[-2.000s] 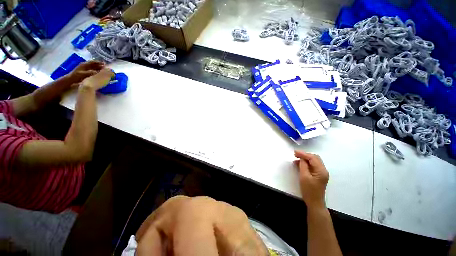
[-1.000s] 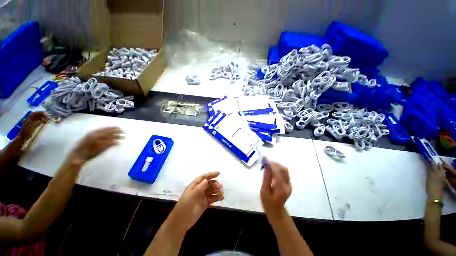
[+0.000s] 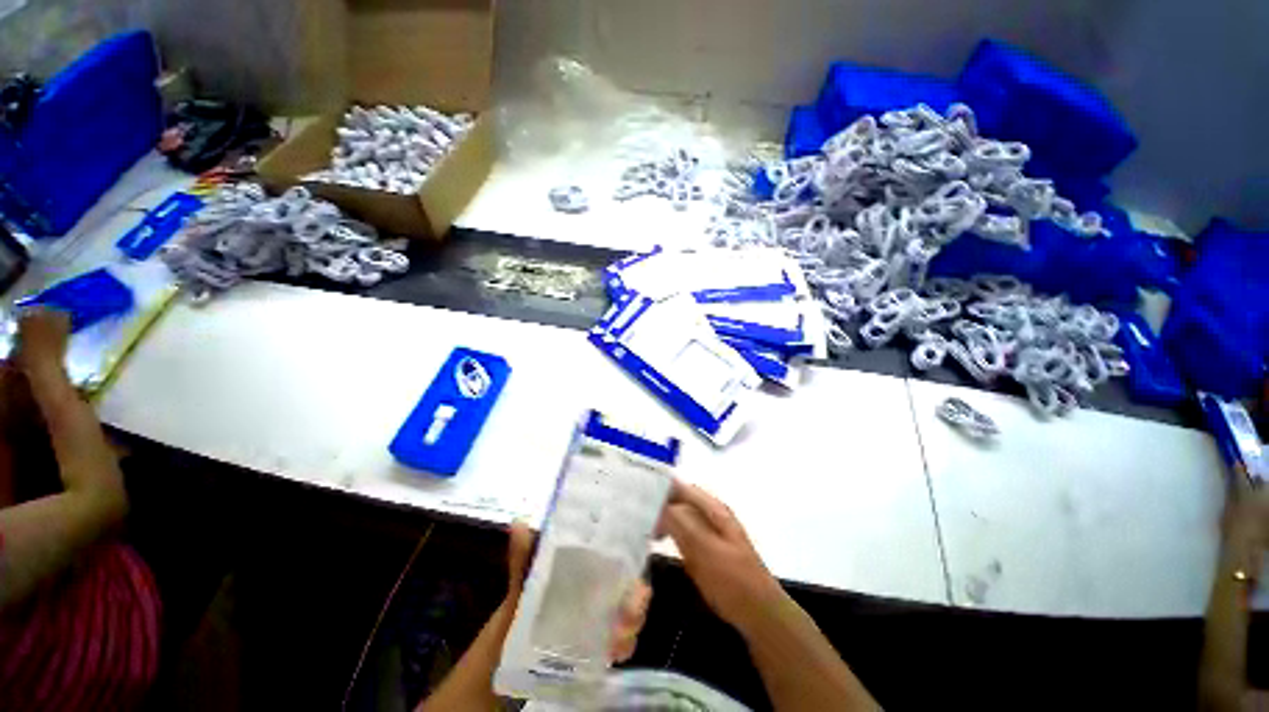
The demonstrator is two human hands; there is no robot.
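A white and blue retail box (image 3: 592, 543) is held upright and slightly tilted over the table's front edge, its blue end flap at the top. My left hand (image 3: 629, 622) grips its lower part, with fingers on both sides and the palm hidden behind it. My right hand (image 3: 710, 536) is at the box's right edge near the top; its fingertips are partly hidden, so I cannot tell whether they grip it. A blue insert tray (image 3: 451, 413) with a coiled cable and a white adapter lies on the white tabletop to the left.
Loosely piled retail boxes (image 3: 675, 365) lie beyond my hands. A large cable heap (image 3: 905, 209) and blue tray stacks (image 3: 1044, 111) stand back right. A cardboard carton (image 3: 459, 174) of adapters and a smaller cable pile (image 3: 278, 239) are back left. Neighbours' arms show at both sides.
A retail box is now in my left hand, off the pile and above the front edge. My right hand has moved left and down to it. The left neighbour's hands have drawn away from the blue tray.
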